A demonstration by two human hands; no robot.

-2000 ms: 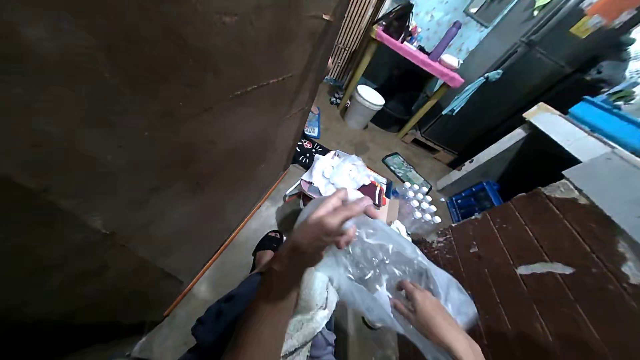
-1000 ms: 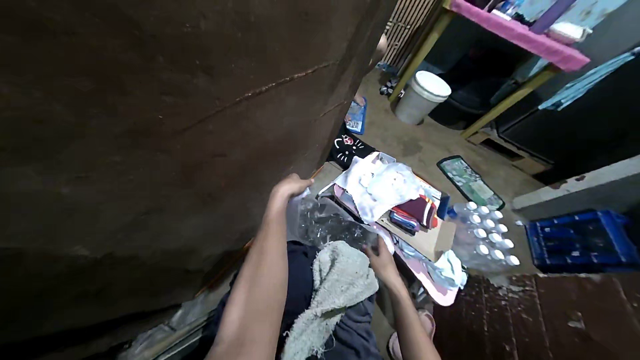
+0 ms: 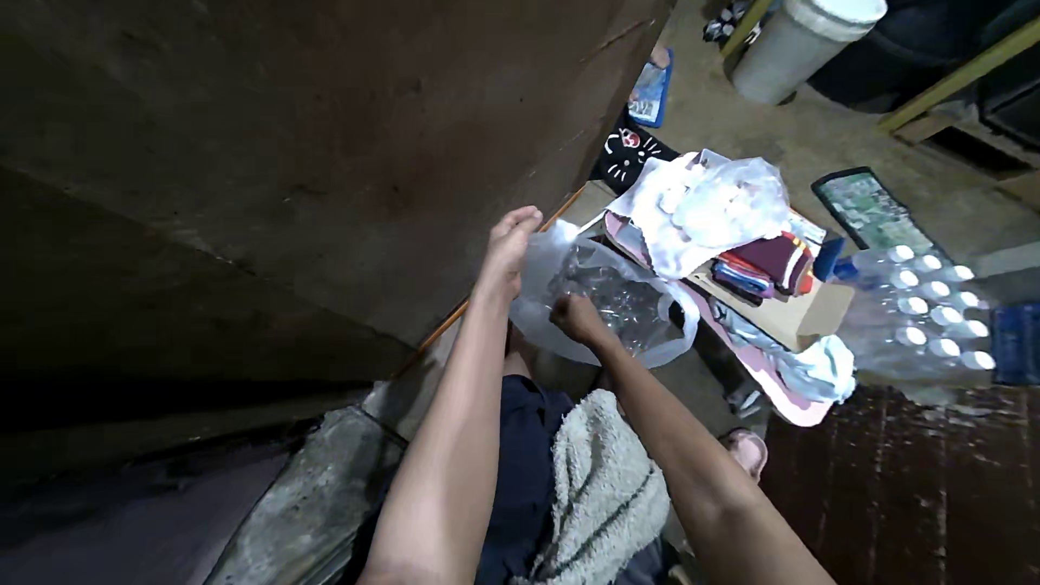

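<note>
A translucent plastic bag (image 3: pixel 561 325) hangs with its mouth facing up, and clear crinkled plastic shows inside it. My left hand (image 3: pixel 512 248) is at the bag's left rim, its fingers and palm against the plastic. My right hand (image 3: pixel 578 318) is curled over the bag's near side; whether its fingers pinch the film is hidden. A white plastic bundle (image 3: pixel 715 203) lies just beyond the bag, beside folded dark red cloth (image 3: pixel 768 260) in an open cardboard box (image 3: pixel 796 317). A grey towel (image 3: pixel 605 487) lies over my lap.
A brown wall panel (image 3: pixel 325 162) rises close on the left. Clear bottles with white caps (image 3: pixel 914 305) stand at the right, by a blue crate (image 3: pixel 1016 345). A white bucket (image 3: pixel 800 49) and a floor mat (image 3: pixel 873 207) are farther back. Dark brown boards (image 3: pixel 877 487) lie at lower right.
The bag was spread to the right between my hands two seconds ago; now it hangs near the wall, its mouth facing me. My right hand has moved to its near side. The view has shifted.
</note>
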